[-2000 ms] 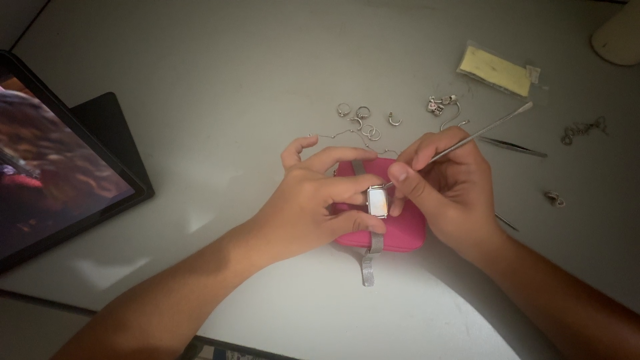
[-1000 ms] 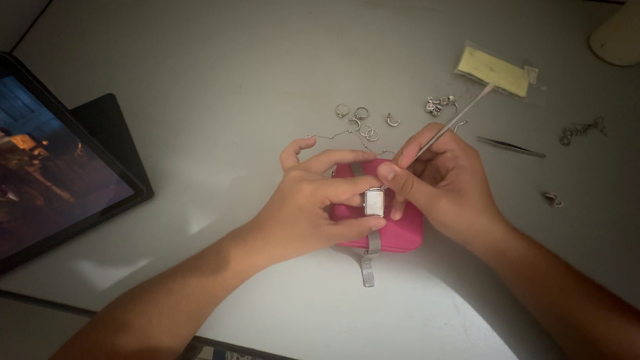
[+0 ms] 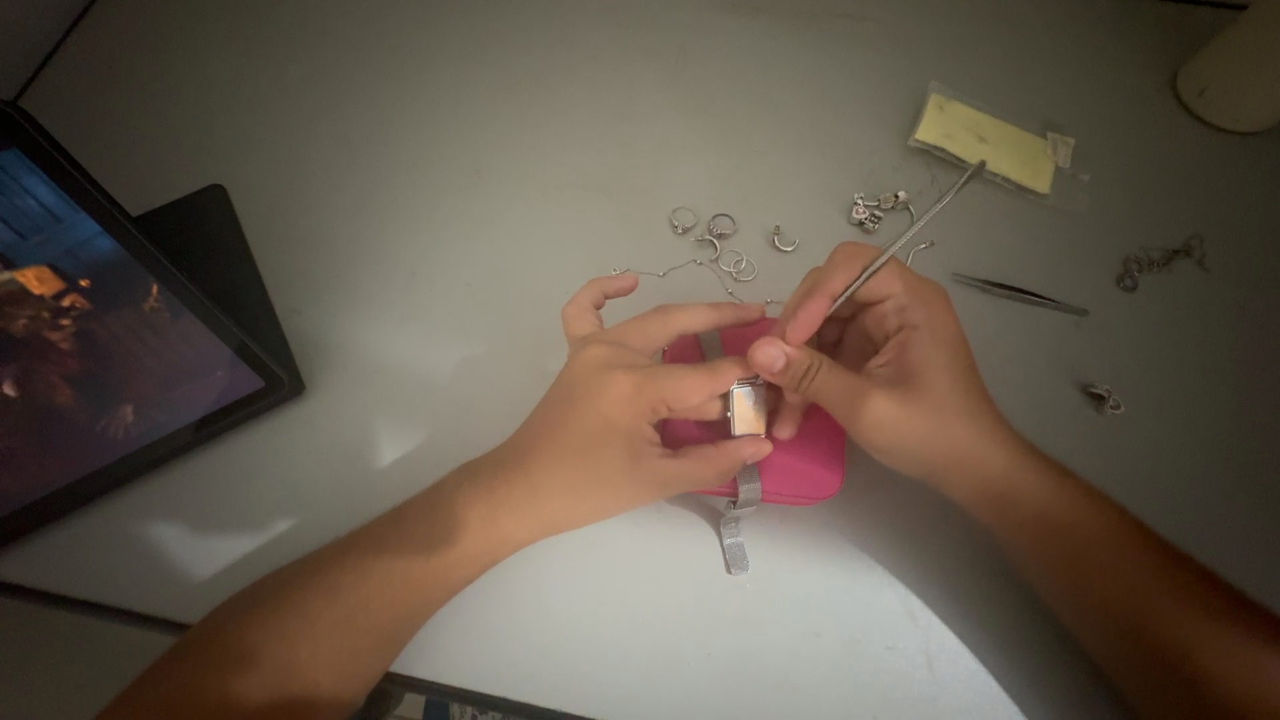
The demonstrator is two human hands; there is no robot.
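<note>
My left hand grips a small rectangular wristwatch between its fingers and thumb, over a pink case. The watch's silver mesh strap hangs over the near edge of the case onto the table. My right hand holds a thin metal tool between thumb and fingers. The tool's outer end points up and right, and its working end is hidden by the fingers at the upper edge of the watch.
Several silver rings, a fine chain and a charm bracelet lie beyond the case. To the right are tweezers, jewellery, a tangled chain and a bagged yellow cloth. A tablet stands at left.
The tool in my right hand has swung to a steeper angle since the first frame, its outer end moving left. My left hand keeps hold of the watch. The picture on the tablet has changed.
</note>
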